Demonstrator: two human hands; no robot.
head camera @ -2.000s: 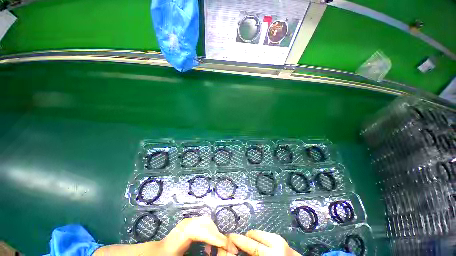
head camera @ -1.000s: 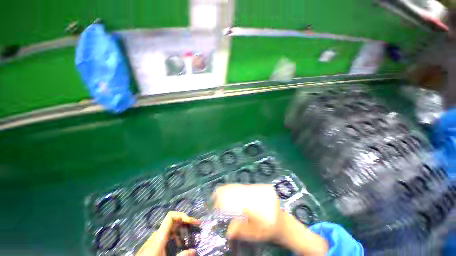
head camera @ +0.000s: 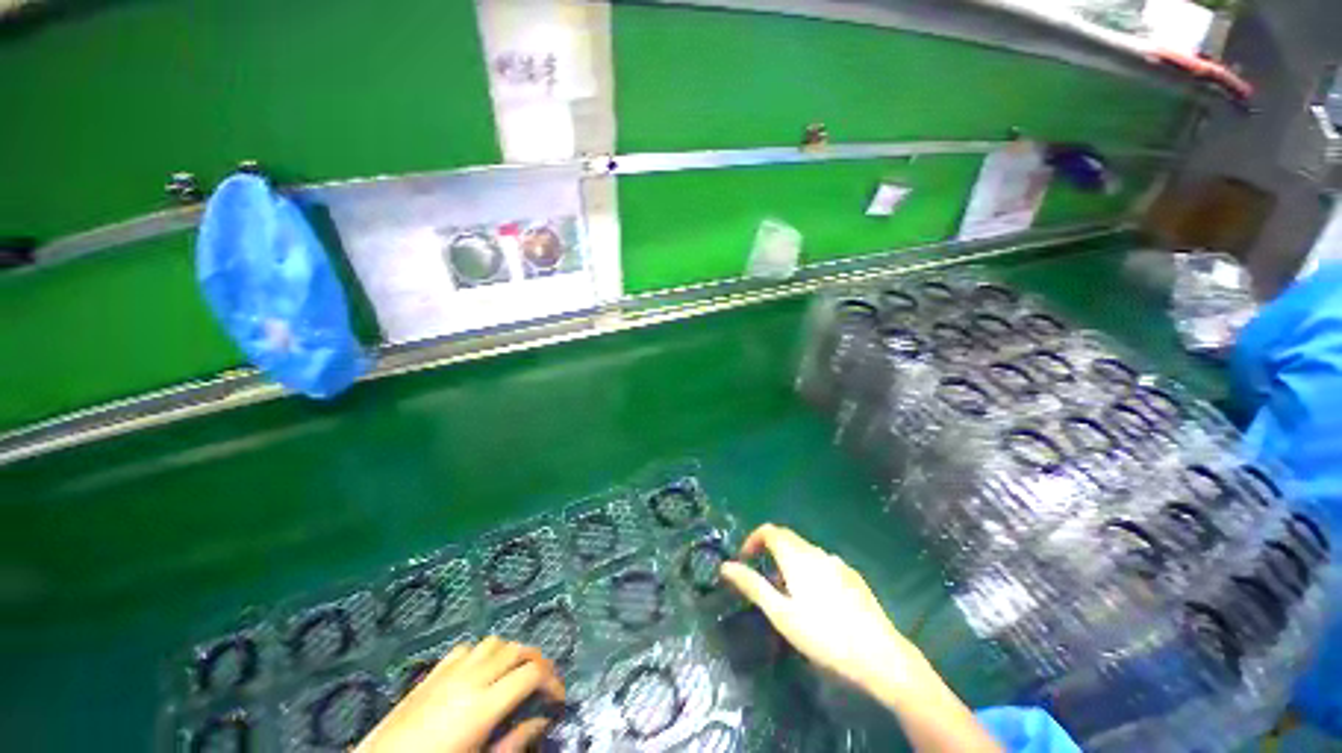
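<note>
A clear blister tray (head camera: pixel 442 559) with rows of black rings (head camera: pixel 518 564) lies on the bench, cut off by the bottom edge. My left hand (head camera: pixel 474 697) is over its lower middle, palm down, fingers bent around something dark that is mostly hidden. My right hand (head camera: pixel 827 615) is at the tray's right edge, thumb and forefinger apart beside a black ring (head camera: pixel 707 564) in its pocket. A dark patch shows between these fingers; whether either hand grips a ring is unclear.
A tall stack of clear trays with black rings (head camera: pixel 1030 446) stands at right. A blue-sleeved person (head camera: pixel 1303 368) is beyond it. A blue crumpled cover (head camera: pixel 277 287) hangs from the rail, by an instruction sheet (head camera: pixel 420 280). A clear plastic bundle (head camera: pixel 1211 299) lies at far right.
The view has turned right and cleared. My hands, close together earlier, are now apart, with my right hand lower and at the tray's right edge. The shiny piece between them no longer shows there.
</note>
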